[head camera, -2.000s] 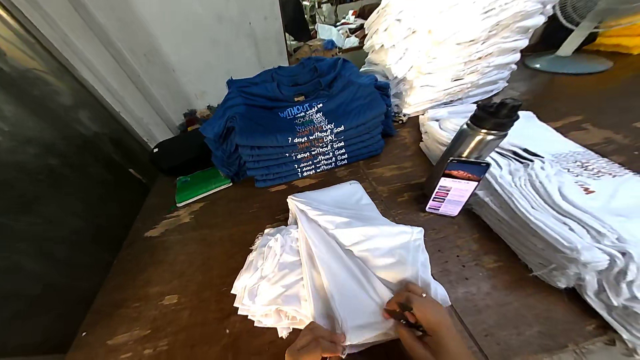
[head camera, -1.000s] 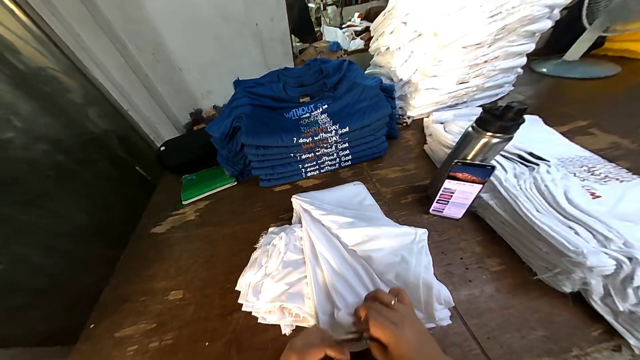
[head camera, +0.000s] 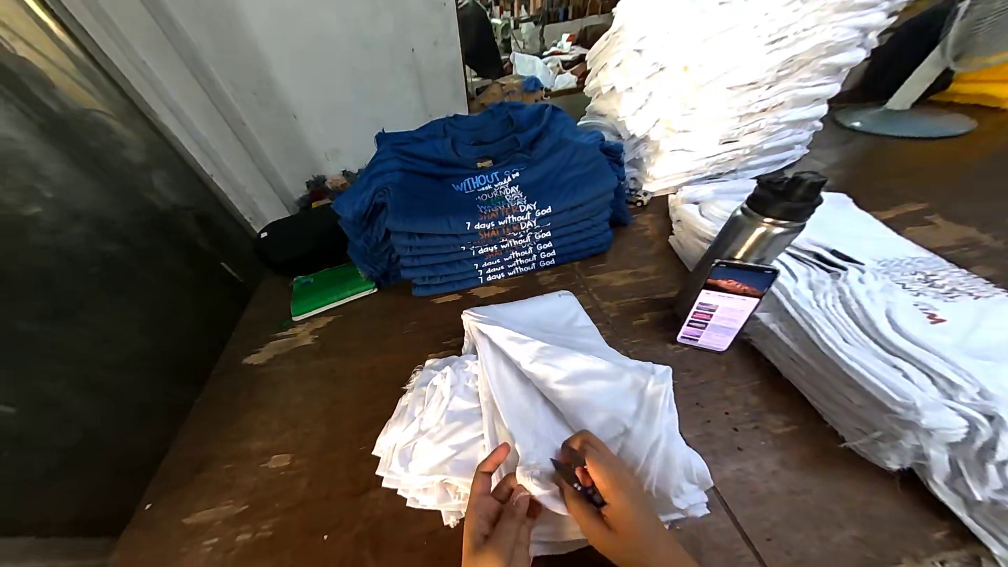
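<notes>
White fabric pieces (head camera: 583, 386) lie in a loose pile on the brown wooden table, with more white pieces (head camera: 437, 441) bunched at their left side. Over the near edge of the pile, my right hand (head camera: 610, 500) is closed around a small dark tool (head camera: 579, 484), likely thread snips, its pointed tip toward the upper left. My left hand (head camera: 500, 512) is just left of it, fingertips pinched at the fabric's edge and index finger raised. Part of the tool is hidden by my right fingers.
Folded blue printed T-shirts (head camera: 488, 205) are stacked behind the pile, beside a green notebook (head camera: 331, 290) and a black case (head camera: 303, 240). A smartphone (head camera: 726, 307) leans on a steel bottle (head camera: 748, 232). White garments (head camera: 874, 315) lie right; a tall white stack (head camera: 724, 87) and a fan (head camera: 906, 118) stand behind.
My hands were close together at the fabric's near edge one second ago; now they are apart, and the dark tool shows clearly in my right hand.
</notes>
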